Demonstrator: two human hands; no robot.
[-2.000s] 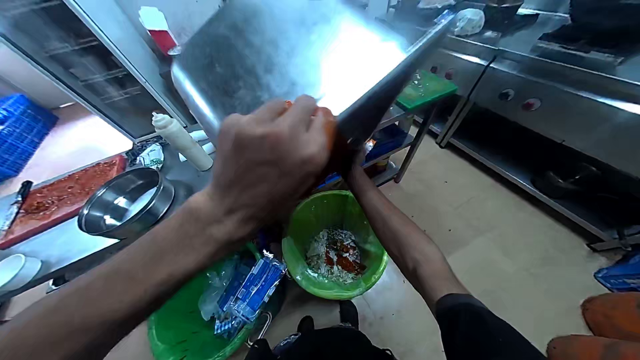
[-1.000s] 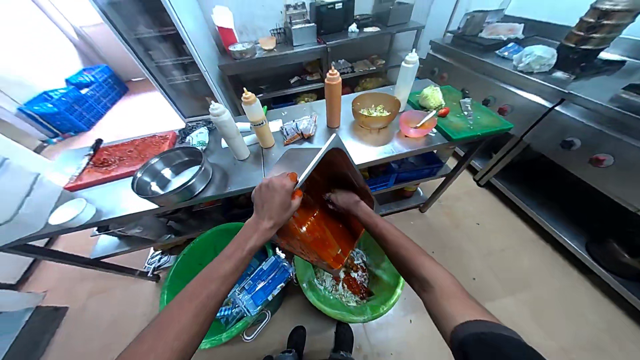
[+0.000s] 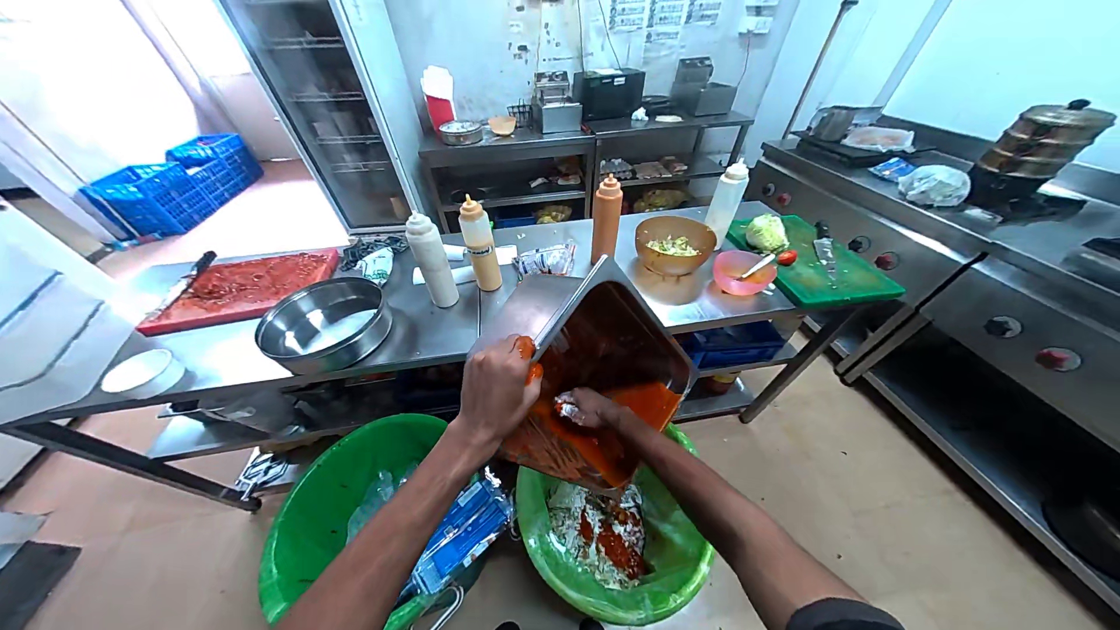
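A deep steel food pan [image 3: 604, 341], coated inside with orange-red sauce, is tilted over a green bin [image 3: 700, 560]. My left hand [image 3: 497, 389] grips its upper left rim, with sauce on the fingers. Inside the pan, my right hand [image 3: 591, 409] touches or nears the sauce-smeared wall; its fingertips carry something white and are partly hidden. White and red food waste [image 3: 604, 534] lies in the lined bin below. A second green bin [image 3: 289, 534] stands to the left, holding blue plastic packaging [image 3: 464, 525].
The steel table [image 3: 411, 332] bears a round steel pan [image 3: 324, 328], a red cutting board [image 3: 245, 289] with a knife, squeeze bottles [image 3: 606, 219], a bowl of shredded vegetable [image 3: 674, 245], a pink bowl [image 3: 744, 273] and a green cutting board [image 3: 840, 271]. Stoves [image 3: 945, 262] stand at right.
The pan was raised higher two seconds ago and is now lower, its sauced inside facing me. My right hand shows inside it. The view has shifted widely from the first frame.
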